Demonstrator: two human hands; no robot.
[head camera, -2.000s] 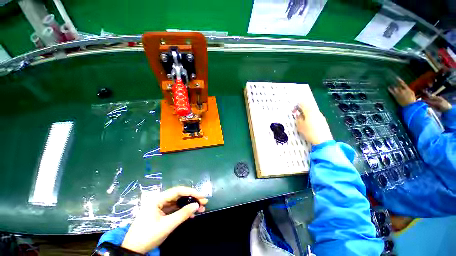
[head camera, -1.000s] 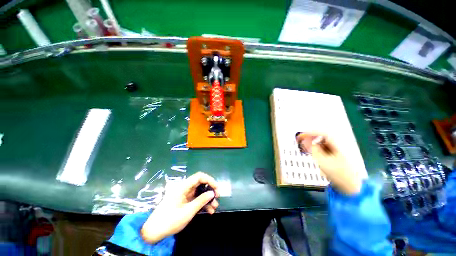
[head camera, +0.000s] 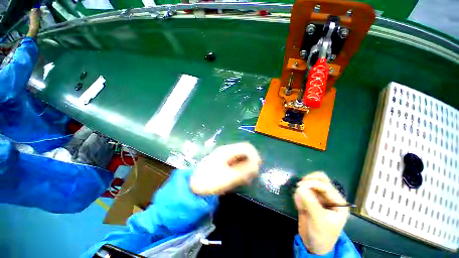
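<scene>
My left hand (head camera: 229, 169) is blurred, with fingers curled, over the bench's front edge; whether it holds anything cannot be told. My right hand (head camera: 322, 214) is closed on a thin dark tool, likely tweezers (head camera: 343, 205), pointing right toward the sheet stack. A dark shape at its fingertips is too blurred to name. A round black part (head camera: 338, 188) lies on the bench, partly hidden behind this hand. The cream-white sheet stack (head camera: 390, 199) stands at the right with two round black parts (head camera: 412, 170) touching on top.
The orange press fixture (head camera: 317, 133) with a red handle stands behind my hands. White strips (head camera: 173, 106), clear film (head camera: 234, 85) and a small black part (head camera: 210, 56) lie left of it. People in blue smocks (head camera: 20, 65) are at far left. A cardboard box (head camera: 143, 184) is below the edge.
The view has swung left. My right hand has left the sheet stack and is now near my left hand. The black part seen earlier in my left hand cannot be made out.
</scene>
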